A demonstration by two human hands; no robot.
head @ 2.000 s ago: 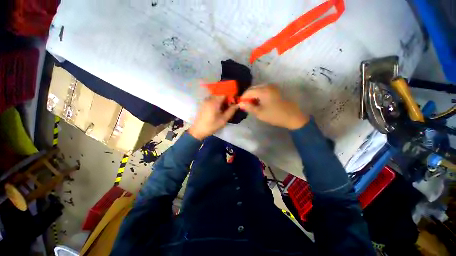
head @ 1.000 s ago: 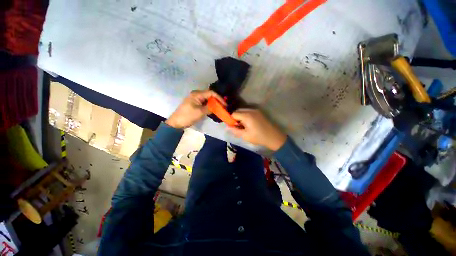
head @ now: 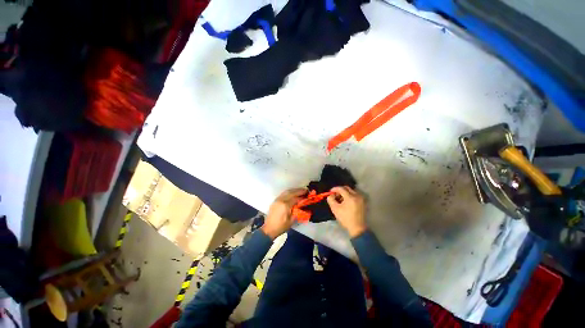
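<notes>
A small stack of black cut pieces (head: 336, 176) lies near the front edge of the white table. An orange-red tie strip (head: 314, 198) lies across it. My left hand (head: 283, 213) holds the strip's left part, with a loose end hanging beside the fingers. My right hand (head: 347, 208) pinches the strip's right part over the black stack. Whether the strip passes under the stack is hidden. Another orange-red strip (head: 378, 115) lies folded long on the table beyond the stack.
Black pieces (head: 263, 75) with blue strips lie at the far left. The steam iron (head: 497, 168) rests on its metal plate at the right. Scissors (head: 499, 286) lie on a blue box at the right front. A cardboard carton (head: 173, 211) stands under the left edge.
The view has shifted to show more of the far table. My hands have moved from a wide strip fold to a narrow, twisted stretch held over the stack.
</notes>
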